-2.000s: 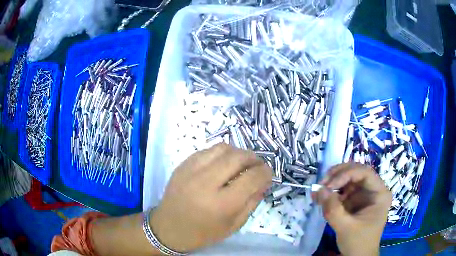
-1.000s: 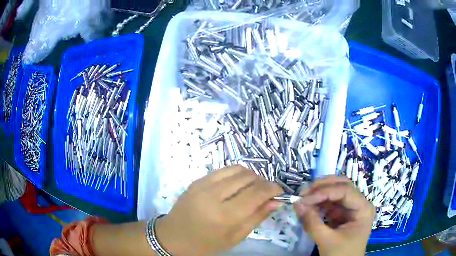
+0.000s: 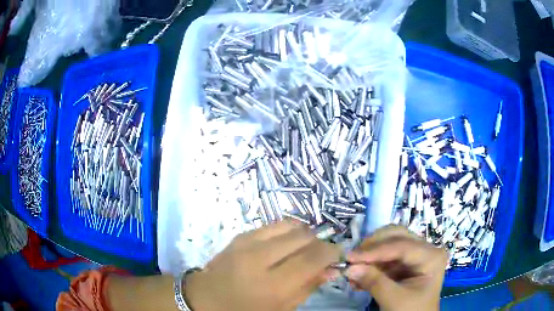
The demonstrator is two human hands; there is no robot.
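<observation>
My left hand (image 3: 273, 264) and my right hand (image 3: 398, 264) meet over the near end of the white centre bin (image 3: 172, 158). Their fingertips pinch a small slim metal-looking piece (image 3: 340, 265) between them; most of it is hidden by the fingers. Below and beyond the hands, the bin holds heaped silver metal tubes (image 3: 310, 146) and, on its left side, short white plastic sleeves (image 3: 212, 176). Some white sleeves also show dimly under the hands.
The right blue tray (image 3: 461, 79) holds loose white-and-dark pieces. The left blue tray (image 3: 149, 79) holds long stemmed pieces. Narrow blue trays stand further left. A crumpled plastic bag (image 3: 67, 36) lies upper left, a clear plastic box (image 3: 486, 27) upper right. Another blue tray edge shows far right.
Both hands have moved nearer to me and closer together, and the thin stem and white part seen between them before are now mostly hidden. The whole view has shifted slightly, with trays further left.
</observation>
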